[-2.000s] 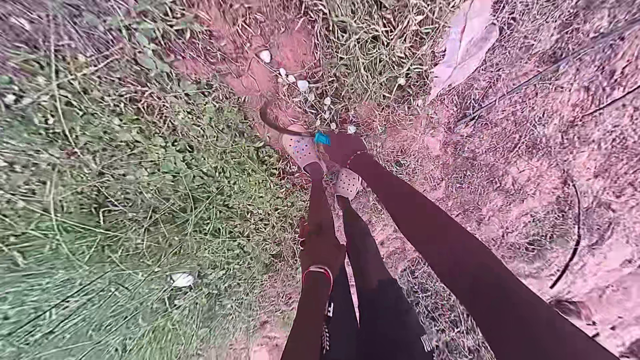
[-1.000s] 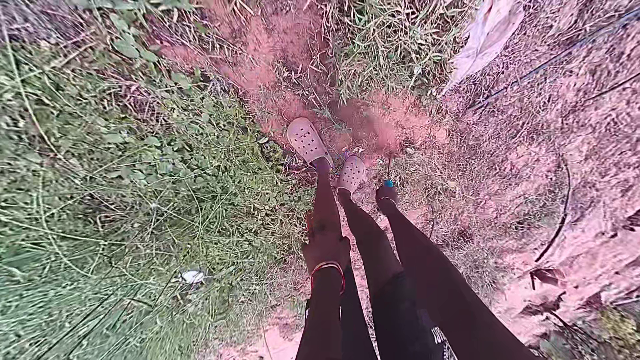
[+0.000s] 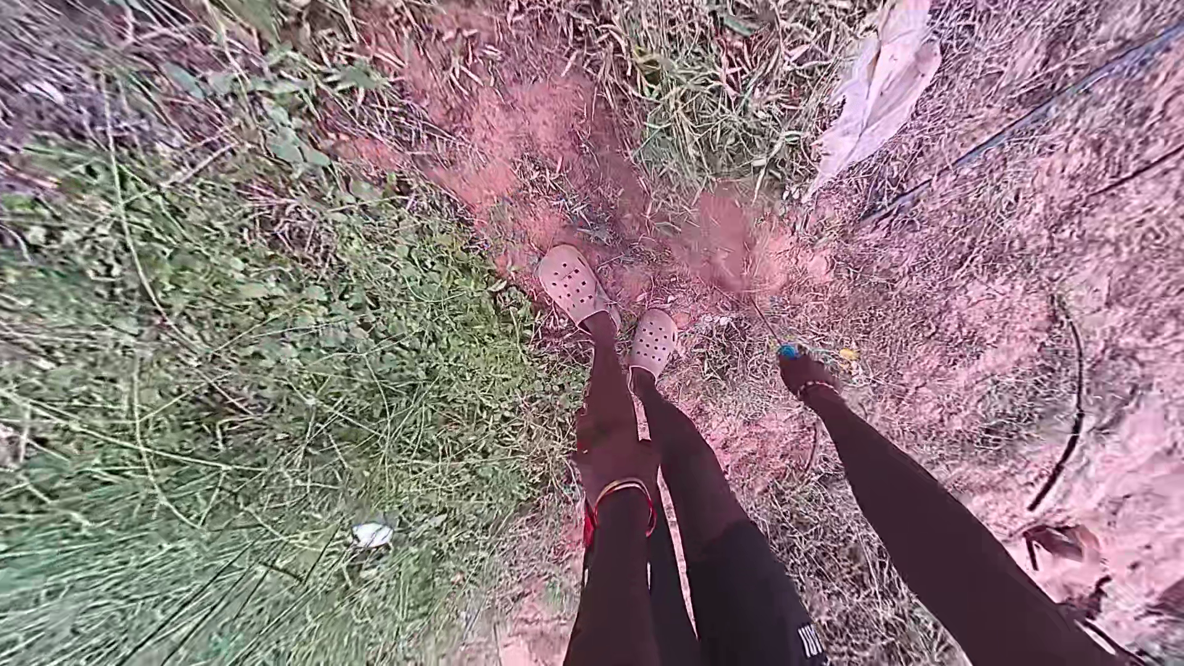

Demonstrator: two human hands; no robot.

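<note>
My right hand (image 3: 803, 372), with a beaded band at its wrist, is closed around the blue handle (image 3: 788, 351) of a sickle, to the right of my shoes. The blade is thin and hard to make out against the soil. My left hand (image 3: 615, 453) rests on my left leg near the knee, below a red and pale bracelet in view; its fingers are hard to tell apart. Two pale perforated clogs, the left one (image 3: 572, 282) and the right one (image 3: 654, 342), stand on reddish soil (image 3: 721, 240). A small yellow thing (image 3: 848, 354) lies just right of my right hand.
Dense green weeds (image 3: 398, 305) grow on the left, with a white scrap (image 3: 372, 534) among them. A pale torn sheet (image 3: 879, 88) lies at the upper right. A dark hose or pipe (image 3: 1017, 125) and a curved dark stick (image 3: 1073, 416) lie on the right.
My right hand has moved right with the sickle, away from the clogs. Several small pale pieces beyond the clogs two seconds ago no longer show there. My left hand stays on my leg.
</note>
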